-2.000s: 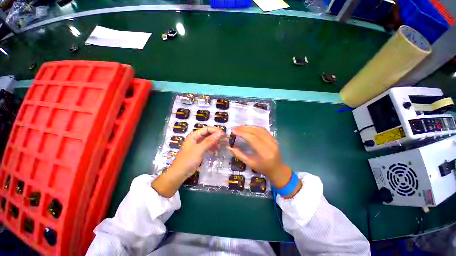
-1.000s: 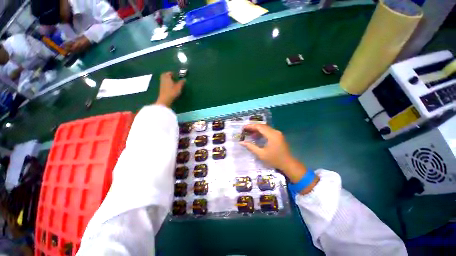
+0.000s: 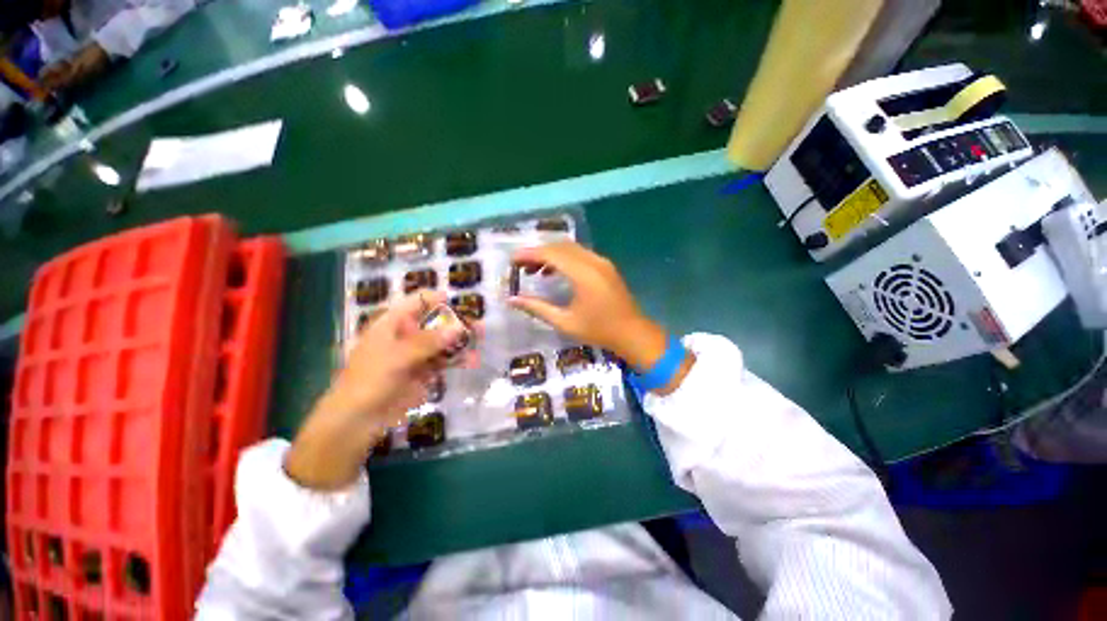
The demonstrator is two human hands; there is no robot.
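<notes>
The clear blister tray (image 3: 486, 406) lies flat in front of me, with rows of small black watch housing units with gold inside (image 3: 532, 410). My left hand (image 3: 386, 354) is over the tray's left part and holds a small silvery unit (image 3: 446, 323) at its fingertips. My right hand (image 3: 589, 301), with a blue strap on the wrist, is over the tray's upper right part. Its thumb and finger pinch a small dark unit (image 3: 516, 279). The hands are apart. The left hand hides some pockets.
Stacked red turnover trays (image 3: 109, 388) stand at left. A tape dispenser (image 3: 904, 158), a white fan-fitted box (image 3: 959, 273) and a pale-yellow roll (image 3: 807, 73) are at right. The green conveyor (image 3: 473, 121) beyond carries a white sheet (image 3: 209, 155) and scattered units. Another person's hand shows top left.
My left hand has come back from the conveyor to the tray with the silvery unit. My right hand remains over the tray's upper right part. The camera view has shifted.
</notes>
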